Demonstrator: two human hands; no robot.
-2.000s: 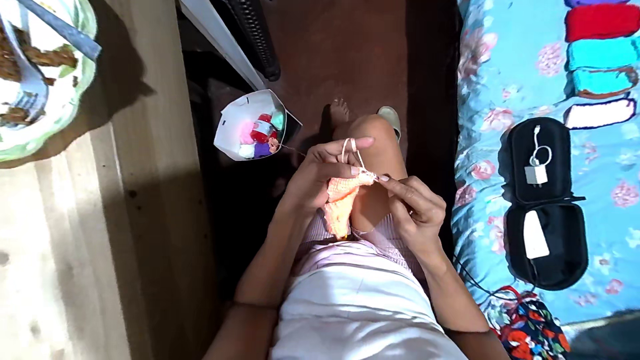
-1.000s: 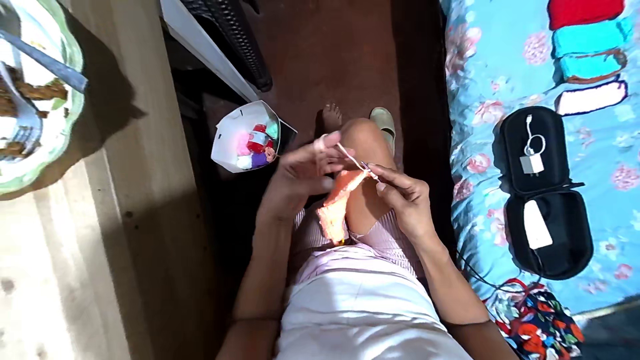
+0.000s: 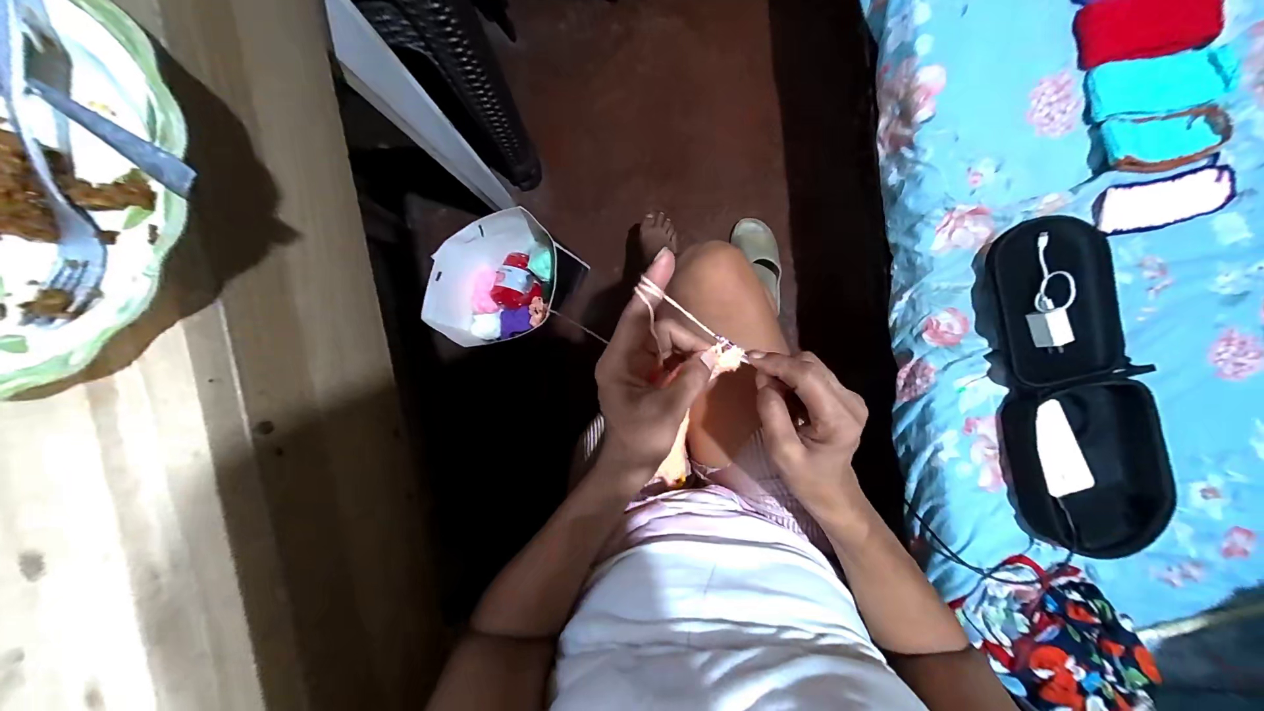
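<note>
My left hand pinches a small peach crocheted piece at its top edge, above my thigh. Pale yarn is looped around a raised finger of that hand and runs down to the stitches. My right hand meets the piece from the right, thumb and fingers bent around something thin at the stitches; a hook cannot be made out. The lower part of the piece hangs behind my left hand, partly hidden. A strand leads from a white container of yarn balls toward my left hand.
To the left, a wooden table carries a plate with food and forks. At right, a floral-covered bed holds crocheted pieces, an open black case with a white charger, and a multicoloured cloth. A dark chair part stands ahead.
My left hand has turned so that its yarn-wrapped finger points up, and it now grips the piece close to my right fingertips. The peach piece, spread in view before, is now mostly hidden.
</note>
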